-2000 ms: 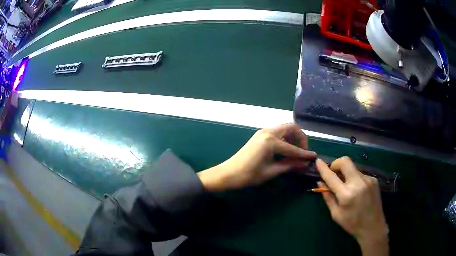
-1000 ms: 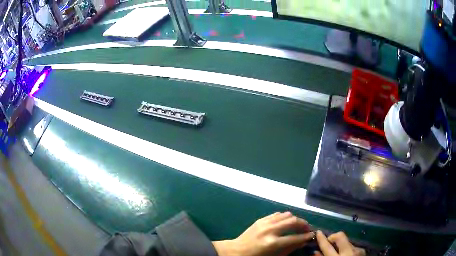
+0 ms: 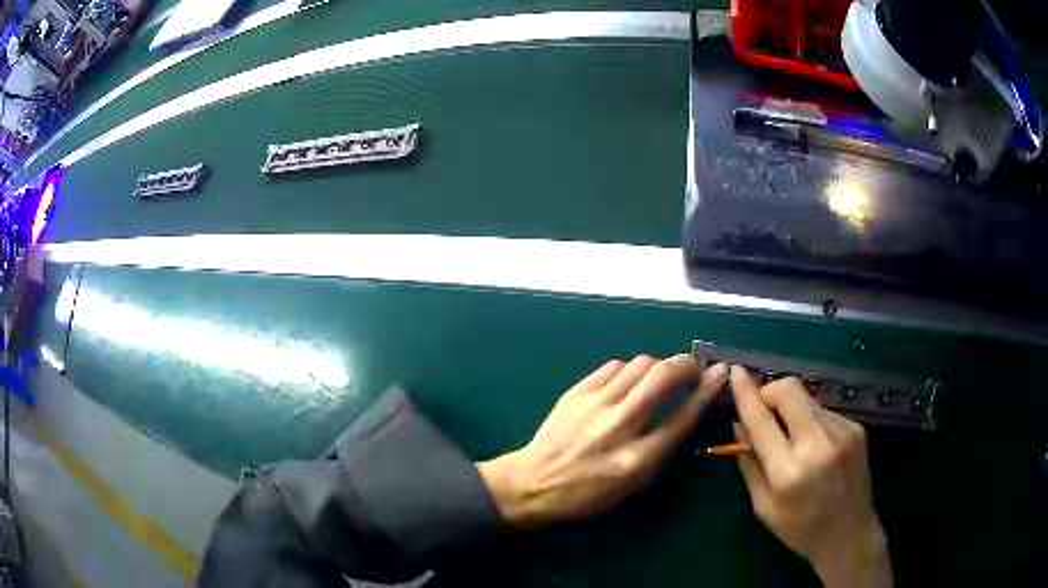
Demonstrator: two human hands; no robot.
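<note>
A grey bar housing (image 3: 850, 395) with a row of dark round holes lies on the green surface at the lower right, in front of the dark plate. My left hand (image 3: 609, 431) rests at the bar's left end, its fingertips on the bar. My right hand (image 3: 804, 465) has a thumb or finger on the bar beside the left fingertips and holds an orange-tipped stick (image 3: 729, 449) under its fingers, tip pointing left. The fingertips hide part of the bar; whether they pinch a small part cannot be told.
Two more bar housings lie on the belt: a nearer one (image 3: 341, 149) and a farther one (image 3: 170, 180). The dark base plate (image 3: 793, 218) carries slim tools (image 3: 839, 140). A red parts bin (image 3: 793, 44) and the microscope (image 3: 919, 75) stand at upper right. Small screws (image 3: 830, 308) lie near the plate.
The view tilted up and then back down. The belt bars sit slightly farther right in the picture. My left hand is flatter, and more of the worked bar shows.
</note>
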